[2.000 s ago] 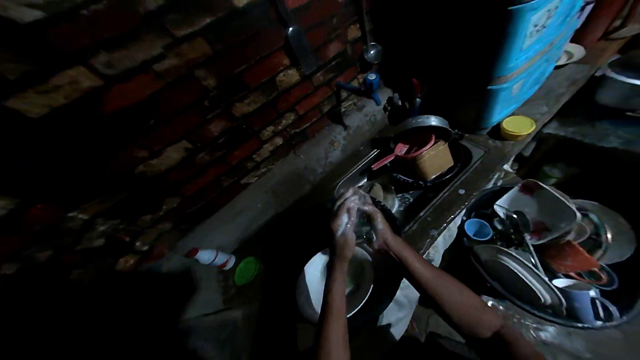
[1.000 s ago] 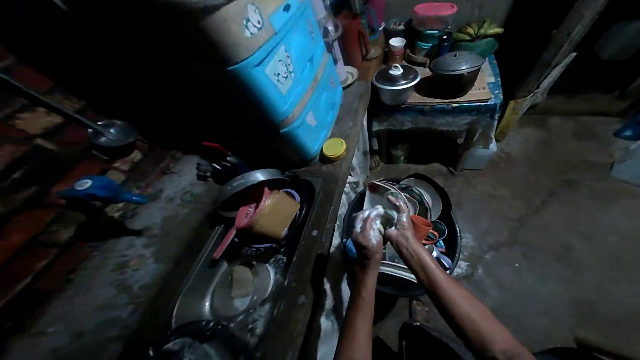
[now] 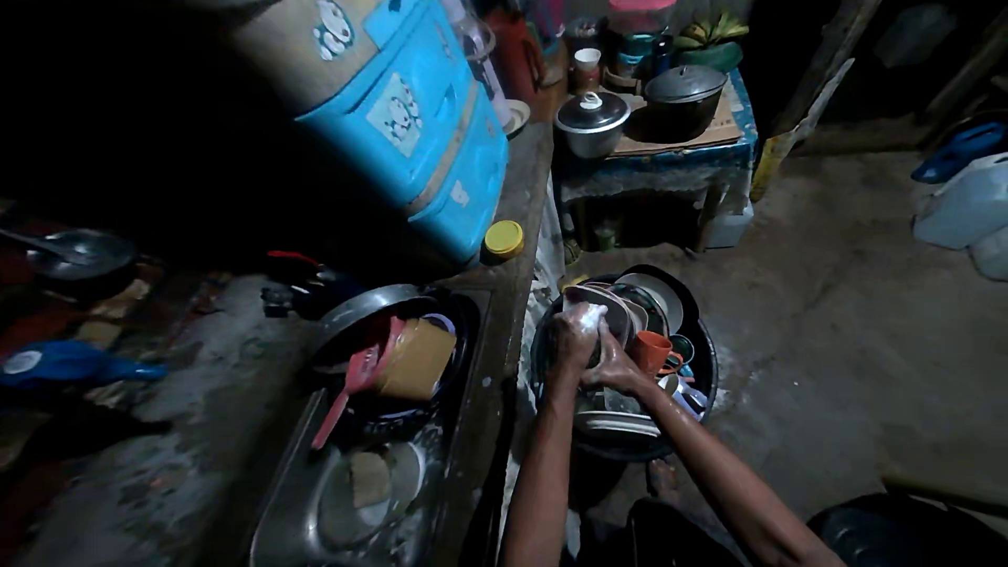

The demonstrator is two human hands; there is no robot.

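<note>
My left hand (image 3: 579, 335), covered in white suds, is over a round black basin (image 3: 709, 370) of dishes on the floor. Close against it is my right hand (image 3: 613, 364), its fingers spread toward the left one. Whatever lies between the hands is hidden by the fingers and foam. Around and under them in the basin are stacked plates (image 3: 663, 298), an orange mug (image 3: 650, 352) and a white-rimmed dish (image 3: 618, 424). To the left, a metal sink (image 3: 287, 504) holds a sponge-like tan block (image 3: 370, 479), and a pink-handled plastic utensil (image 3: 354, 378) lies in a pan beyond.
A blue plastic drawer unit (image 3: 402, 118) and a yellow-lidded jar (image 3: 504, 239) stand on the counter. Behind the basin, a low table (image 3: 661, 161) carries a lidded silver pot (image 3: 592, 124) and a dark pot (image 3: 685, 101). A blue faucet (image 3: 75, 364) is at far left. Pale jugs (image 3: 965, 205) stand at right.
Both hands have moved from over the sink to over the basin of dishes, where they stay close together. The view has swung to the right.
</note>
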